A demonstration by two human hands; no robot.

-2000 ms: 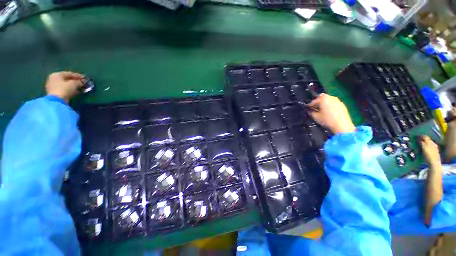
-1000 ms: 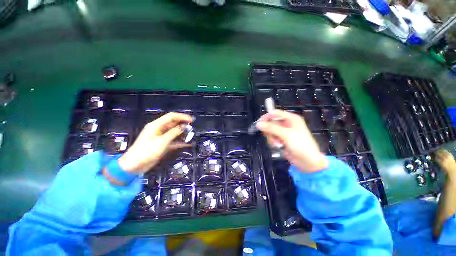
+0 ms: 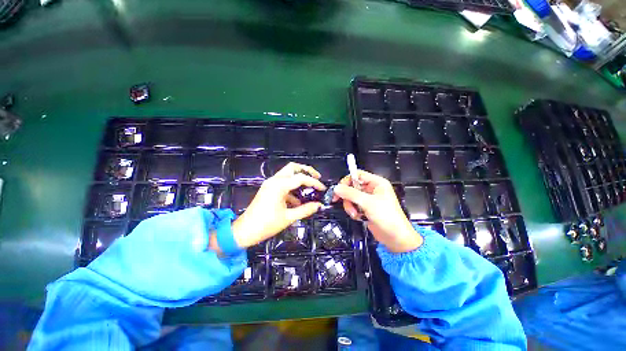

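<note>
My left hand (image 3: 281,203), with a blue band at the wrist, holds a small black module (image 3: 309,195) between thumb and fingers above the left blister tray (image 3: 237,137). My right hand (image 3: 374,206) holds slim tweezers (image 3: 353,168), whose pale end points up. A small dark part (image 3: 329,195) is at my right fingertips, close against the module; whether they touch cannot be told. The left tray holds several modules in its left column and lower rows. The right blister tray (image 3: 412,99) has mostly empty-looking pockets and a few tiny dark parts at its right side.
A loose module (image 3: 140,93) lies on the green mat (image 3: 226,62) behind the left tray. At the far right are a black tray stack (image 3: 573,158) and a cluster of round dark parts (image 3: 586,236). A blue-sleeved person's arm (image 3: 583,308) is at lower right.
My left hand has moved in from the far left with a module. My right hand has come from the right tray to meet it. The loose module now shows on the mat.
</note>
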